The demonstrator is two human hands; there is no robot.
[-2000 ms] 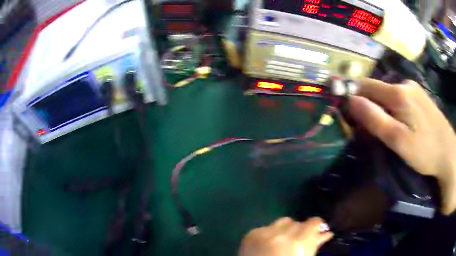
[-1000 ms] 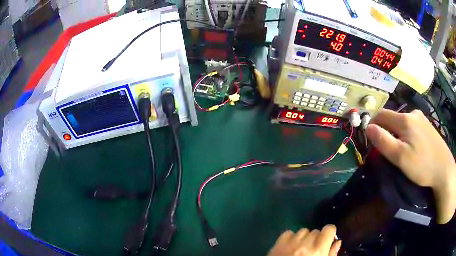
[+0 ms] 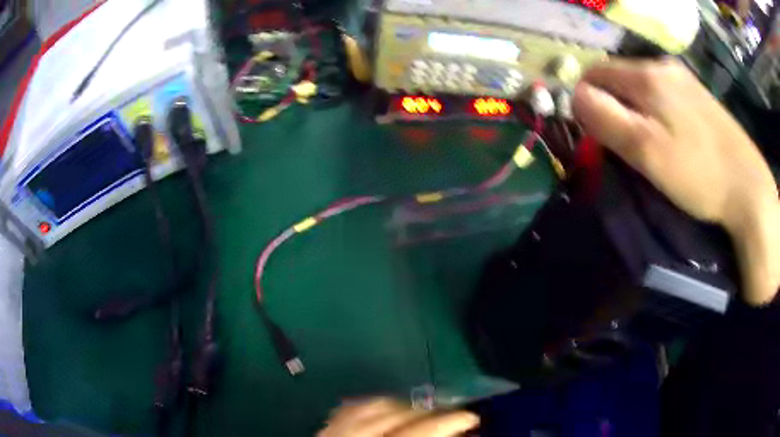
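Note:
A black tower power strip (image 3: pixel 556 282) lies tilted at the right, its pale strip (image 3: pixel 684 288) facing up. My right hand (image 3: pixel 676 141) is closed around its far upper side; the fingertips are partly hidden. My left hand (image 3: pixel 398 418) is at the bottom edge, blurred and cut off, left of the tower and apart from it. A small pale piece (image 3: pixel 423 396) shows just above its fingers; whether the hand holds it cannot be told. The USB test lead (image 3: pixel 278 243) curves across the green mat (image 3: pixel 342 299), its plug pointing down.
A white tester (image 3: pixel 103 162) with black test leads (image 3: pixel 205 247) stands at left. The beige box (image 3: pixel 479 64) and small red panel meters (image 3: pixel 453 107) stand at the back. Clear plastic (image 3: pixel 462 218) lies mid-mat. A circuit board (image 3: pixel 261 81) with wires is behind.
My left hand has moved left, away from the tower. The tower shows more of its body, while my right hand stays on it. The camera view has shifted and blurred.

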